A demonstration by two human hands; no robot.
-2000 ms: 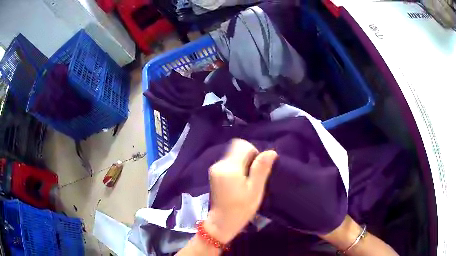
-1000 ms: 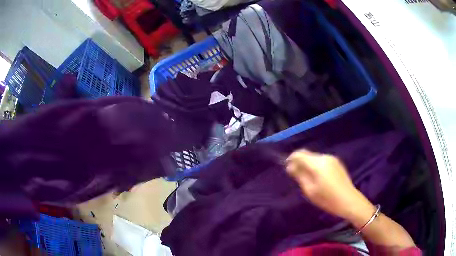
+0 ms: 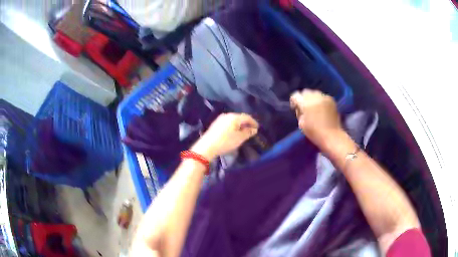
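Dark purple cloth with a pale grey-lilac side (image 3: pixel 246 206) lies over my lap and up against the near rim of a blue plastic crate (image 3: pixel 131 160). Grey cloth (image 3: pixel 226 60) and more dark purple cloth (image 3: pixel 155 128) lie in the crate. My left hand (image 3: pixel 236 131), with a red bead bracelet, is over the near part of the crate, fingers curled. My right hand (image 3: pixel 314 113), with a thin bangle, is to its right, over the crate's right part, fingers bent together. Both are blurred; I cannot tell whether either holds cloth or a tool.
A white table (image 3: pixel 402 65) with a dark red edge curves along the right. Blue crates (image 3: pixel 80 130) with purple cloth stand on the floor at left. Red stools (image 3: pixel 108 55) are at upper left and lower left (image 3: pixel 52 238). A small object (image 3: pixel 125 213) lies on the tiled floor.
The purple cloth that swept across the left is gone from there. My left hand is back in view; my right hand has moved up over the crate. Grey cloth now shows on my lap.
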